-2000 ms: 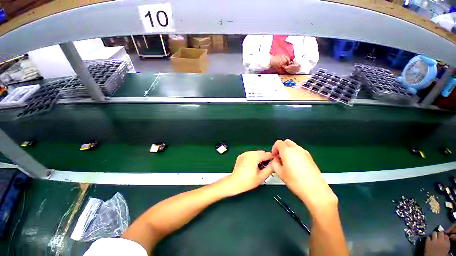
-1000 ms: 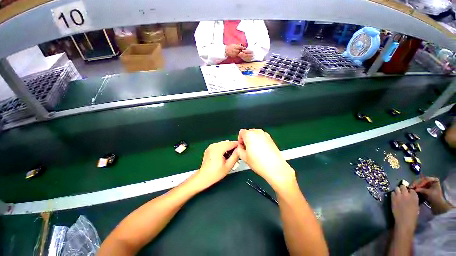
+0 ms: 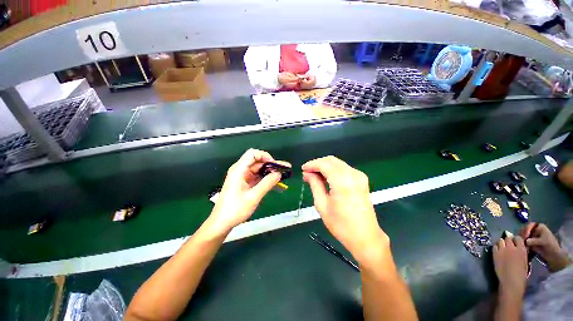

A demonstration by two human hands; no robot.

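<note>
My left hand (image 3: 242, 188) holds a black rounded part-built unit (image 3: 275, 169) between thumb and fingers, above the belt. A yellow tab (image 3: 283, 185) shows at the unit's lower edge. My right hand (image 3: 333, 188) is just to the right of the unit, apart from it, with thumb and forefinger pinched. A thin pale line (image 3: 301, 195) shows below the right fingertips; whether the fingers hold it or any small part, I cannot tell. Dark tweezers (image 3: 335, 251) lie on the green bench below my right hand.
Black units (image 3: 125, 213) sit on the green belt (image 3: 176, 188). A white strip (image 3: 402, 190) edges the bench. At right are a component pile (image 3: 467, 227), a beige pile (image 3: 492, 207), a spool (image 3: 546, 165) and a neighbour's hands (image 3: 512, 254). A plastic bag (image 3: 103, 306) lies lower left.
My hands were together around the unit near the white strip. Now they are apart; the left has lifted the unit up and left. The view has turned to the right since the first frame.
</note>
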